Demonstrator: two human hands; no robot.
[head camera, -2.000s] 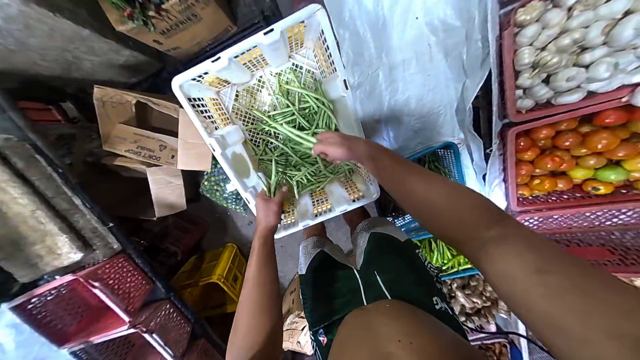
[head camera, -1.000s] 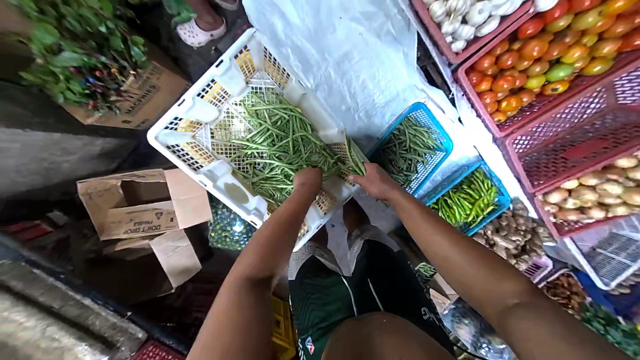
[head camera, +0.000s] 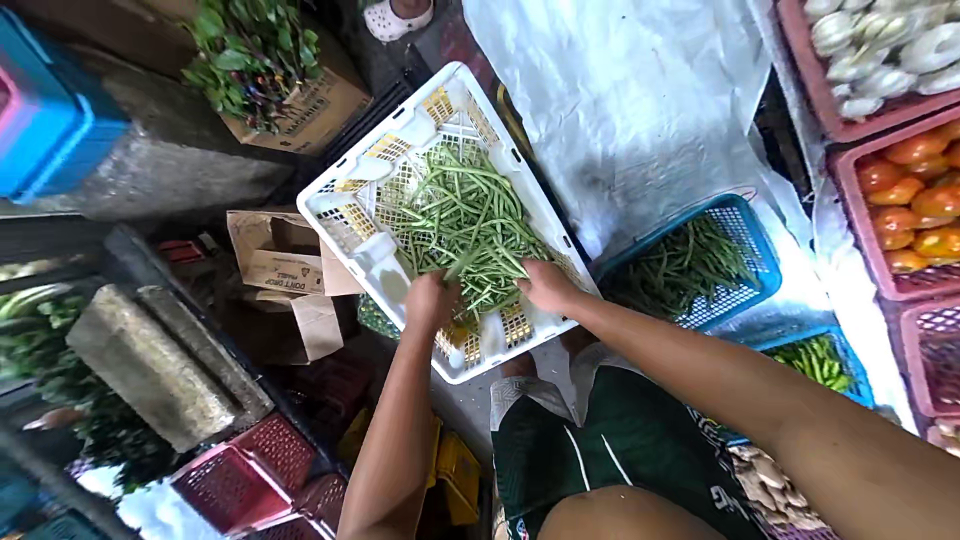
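Note:
A white plastic crate (head camera: 566, 259) with openwork sides lies in front of me, holding a loose heap of long green beans (head camera: 480, 217). At the near left part of the heap, my left hand (head camera: 433, 301) has its fingers curled round some beans, whose ends show above it. My right hand (head camera: 546, 286) reaches in from the right and touches the heap's right edge; its fingertips are partly hidden among the beans, so its hold is unclear. To the right of the crate is a blue basket (head camera: 763, 259) of darker green beans (head camera: 679, 270).
Right of me are a blue basket of green chilies (head camera: 814, 362) and red crates of tomatoes (head camera: 911, 195) and garlic (head camera: 862, 56). Cardboard boxes (head camera: 285, 271) lie left, with red crates (head camera: 240, 480) below. Another person's foot in a clog (head camera: 397, 20) is beyond the crate.
My right hand has moved from beside the blue basket of darker beans back to the heap in the white crate. The bunch it held a second ago no longer shows there. The view has shifted.

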